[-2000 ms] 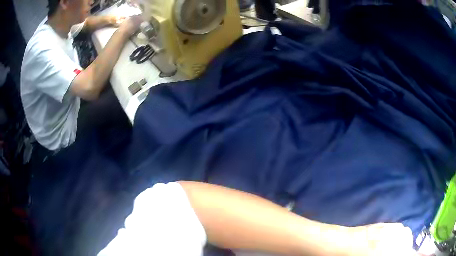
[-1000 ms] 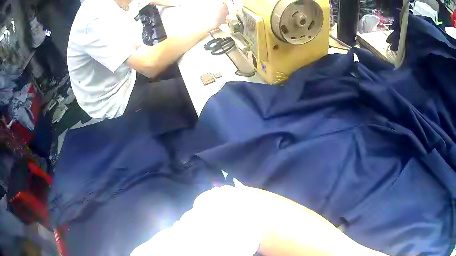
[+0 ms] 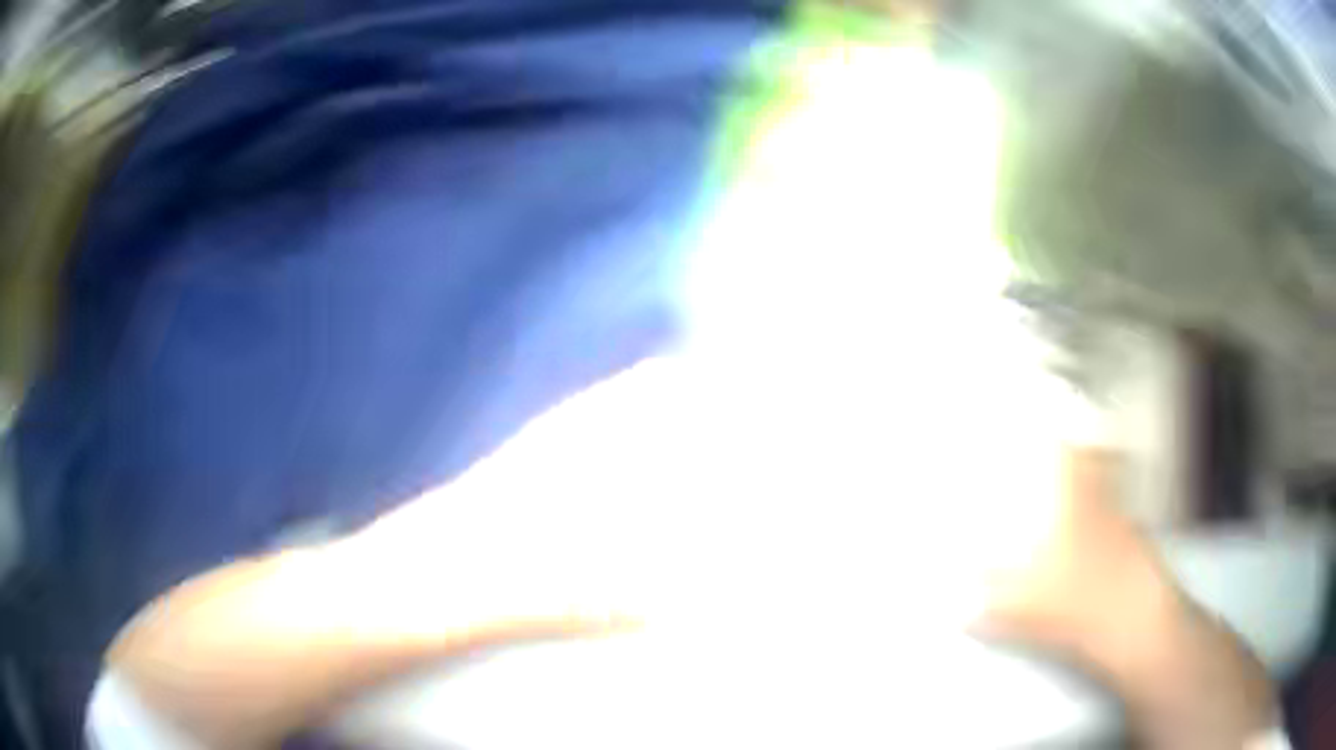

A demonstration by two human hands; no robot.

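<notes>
A large navy fabric panel (image 3: 337,308) fills the left and upper left of the view, blurred by motion. My left forearm reaches in from the lower left and my right forearm from the lower right. Both run into a white glare in the middle that hides both hands and whatever they touch. A bright green part (image 3: 740,110) shows blurred at the glare's upper left edge.
A grey, blurred machine body (image 3: 1158,176) stands at the upper right. A dark flat rectangle (image 3: 1221,425), perhaps a phone, lies right of the glare. A pale rounded table edge (image 3: 454,706) shows at the bottom. A yellow-tan shape (image 3: 37,220) is at the left rim.
The view has swung right. The neighbouring person has left the picture, and the yellow machine is now only a blur at the left rim. My right forearm and the grey machine have come into view.
</notes>
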